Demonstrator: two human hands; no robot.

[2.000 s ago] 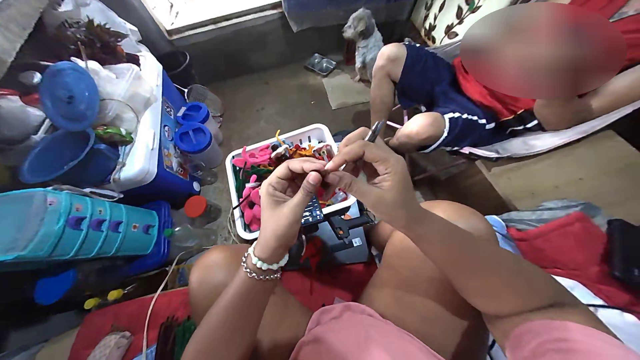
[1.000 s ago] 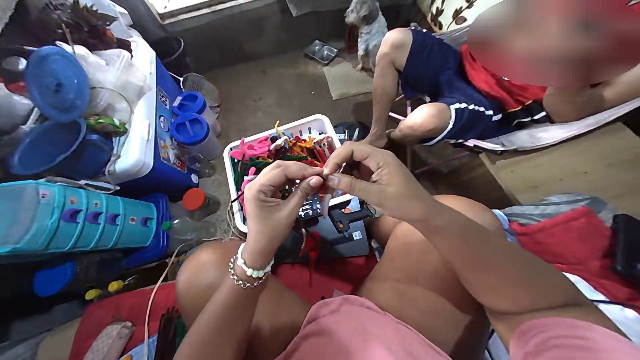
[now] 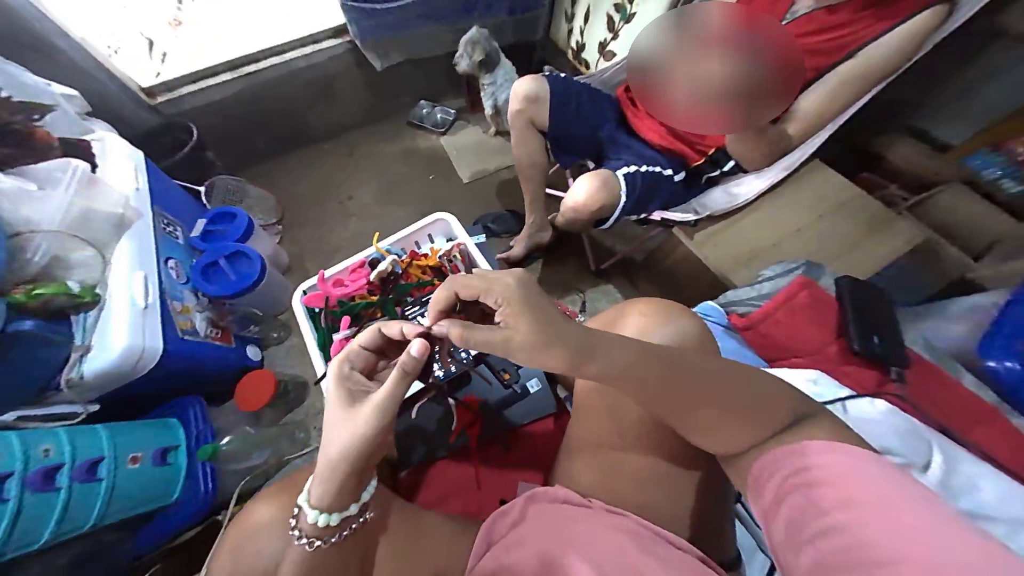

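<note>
My left hand (image 3: 372, 380), with a pale bead bracelet and a chain bracelet at the wrist, pinches a small dark thing between thumb and forefinger. The fingertips of my right hand (image 3: 500, 320) meet it there, pinching the same small thing, which is too small to name. Under and beyond both hands stands a white plastic basket (image 3: 302, 308) filled with colourful fuzzy pieces, among them pink ones (image 3: 346, 284). A black box-like thing (image 3: 524, 400) lies below my right hand, with red fuzzy strands (image 3: 472, 424) beside it.
To the left are a blue and white cooler (image 3: 180, 280), blue-lidded containers (image 3: 228, 270), a red-lidded jar (image 3: 256, 390) and a teal drawer unit (image 3: 96, 472). A person (image 3: 608, 152) sits at the upper right near a dog (image 3: 488, 76). A black pouch-like thing (image 3: 870, 320) lies at right.
The pen-like thing seen at my right hand in the oldest frame no longer shows. Both hands stay together at the fingertips.
</note>
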